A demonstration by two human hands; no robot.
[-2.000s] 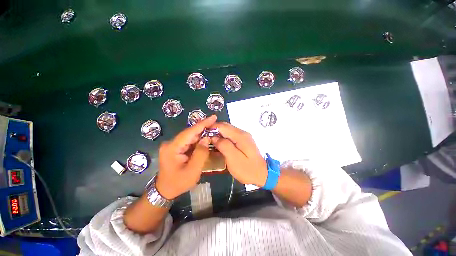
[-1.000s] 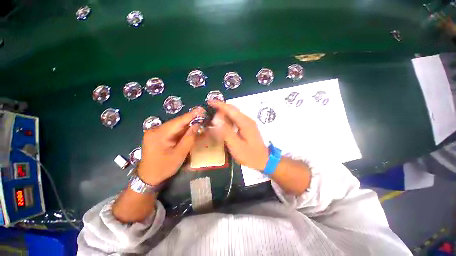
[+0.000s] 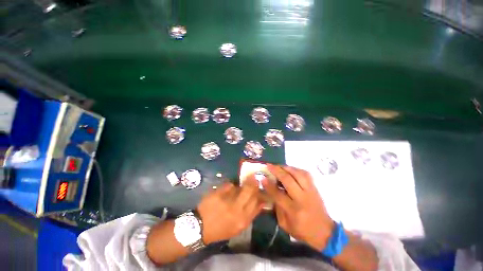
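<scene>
My left hand (image 3: 230, 213) and my right hand (image 3: 297, 205) meet over the tan block (image 3: 249, 169) with its reddish edge. A small shiny piece (image 3: 260, 179) shows at their fingertips on the block; the fingers and blur hide most of it, so I cannot tell whether either hand grips it. Round metallic components (image 3: 233, 135) lie in loose rows beyond the block. Another round component (image 3: 191, 179) lies left of my hands, beside a small white block (image 3: 172, 178).
A white sheet with round shapes (image 3: 365, 196) lies right of the block. A blue-and-white box with red displays (image 3: 69, 164) stands at left, with a cable (image 3: 99, 185). Two components (image 3: 228, 50) lie on the green conveyor (image 3: 318, 69). Tiny pale bits (image 3: 218, 174) lie near my left hand.
The view has shifted left, so the bench things appear further right. My hands have come down from beyond the block onto it, and the component left of them is uncovered.
</scene>
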